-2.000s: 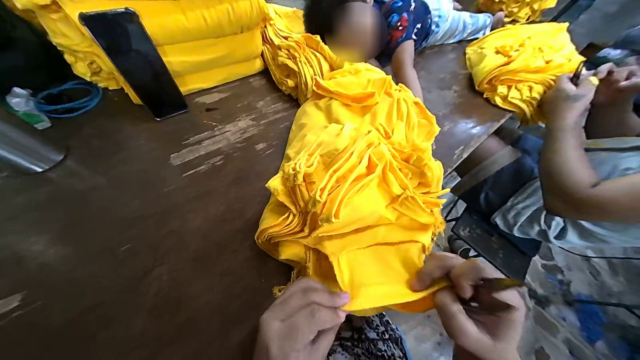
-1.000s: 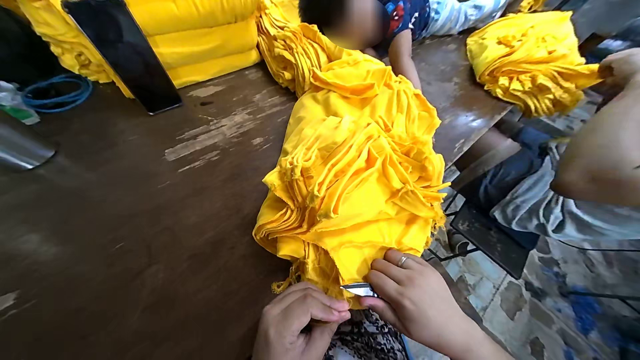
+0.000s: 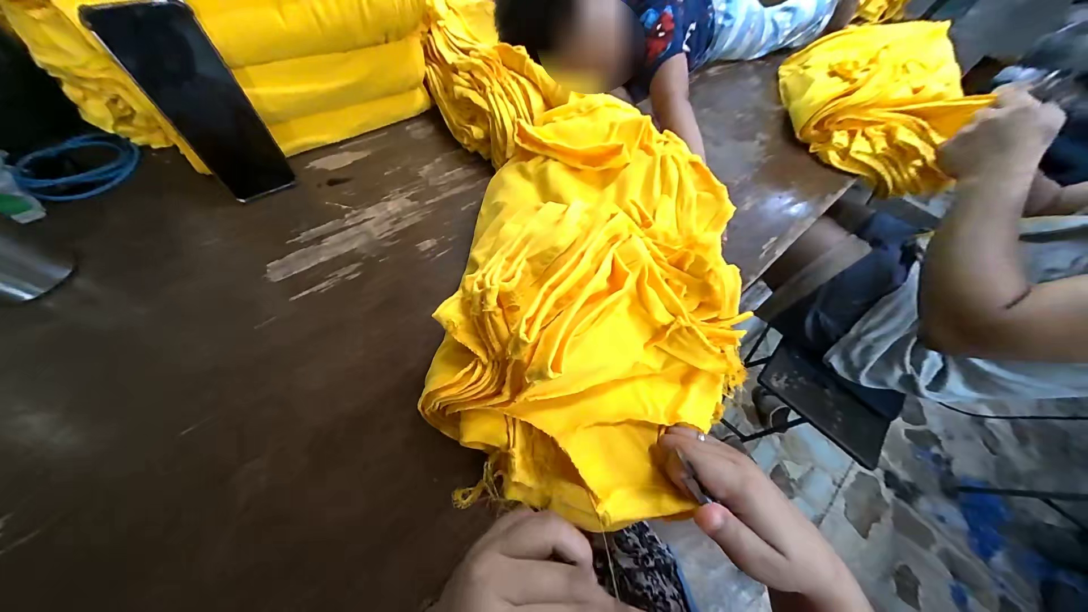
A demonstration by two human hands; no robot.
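A thick stack of yellow fabric pieces [image 3: 595, 297] lies folded and layered along the table's edge, frayed threads hanging at its near left corner. My left hand [image 3: 535, 565] is at the stack's near edge, fingers curled; a loose thread [image 3: 610, 561] hangs beside it, and its fingertips are partly hidden. My right hand [image 3: 748, 510], with a ring on one finger, holds a small metal tool [image 3: 693, 478], perhaps thread snips, against the right part of the near fabric edge.
The worn brown wooden table [image 3: 255, 408] bears a propped black smartphone [image 3: 187, 98], more yellow fabric [image 3: 323, 68], a blue cable coil [image 3: 76, 167] and a metal cylinder [image 3: 30, 263]. One person leans at the far side; another handles yellow fabric [image 3: 884, 102] at right, near a dark stool [image 3: 824, 399].
My right hand has moved right, away from my left hand, along the near fabric edge. The metal tool was between both hands one second ago. The co-worker's arm at right has shifted.
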